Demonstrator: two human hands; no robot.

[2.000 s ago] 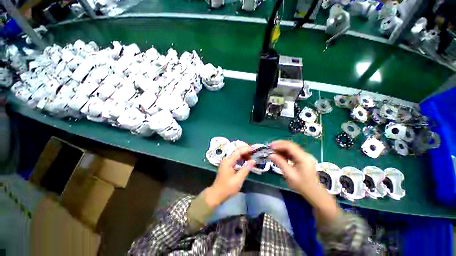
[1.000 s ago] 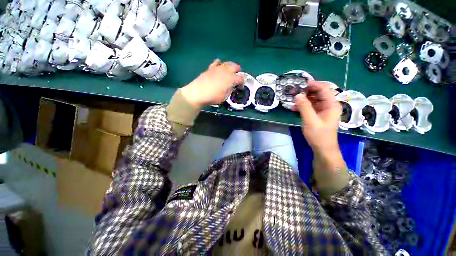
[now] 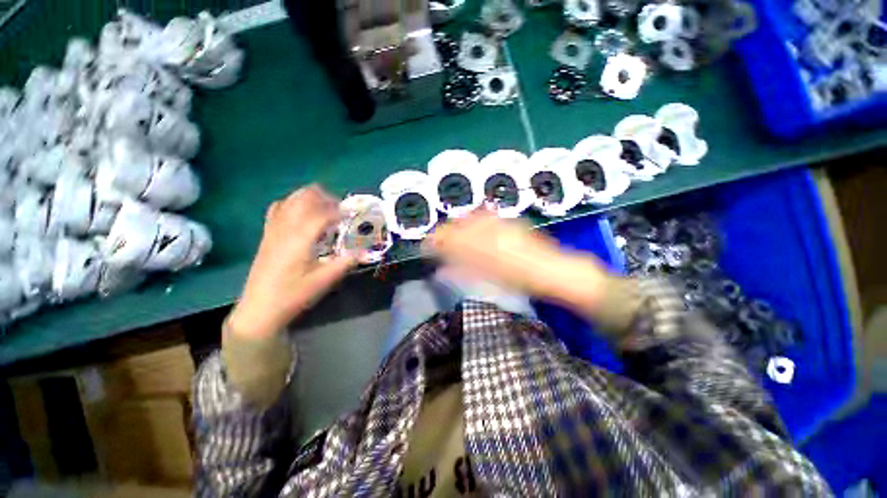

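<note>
A row of white camera housings [image 3: 457,182] with dark round centres runs along the front edge of the green bench. My left hand [image 3: 295,255] is at the left end of the row, its fingers on a white housing [image 3: 365,229] whose centre holds a pale disc with a dark hole. Thin red wires show below this housing. My right hand [image 3: 506,251] is blurred, just in front of the row near the bench edge. Its fingers are too blurred to tell whether it holds anything.
A large pile of white housings [image 3: 146,165] lies on the left. A metal box [image 3: 394,49] and a black cylinder [image 3: 336,58] stand behind the row. Loose discs [image 3: 622,76] lie at the back. Blue bins stand at the back right [image 3: 768,78] and below the bench [image 3: 822,282].
The view has shifted right. My left hand has moved onto the leftmost housing. My right hand has left the dotted disc it was touching over the row and is now in front of the row.
</note>
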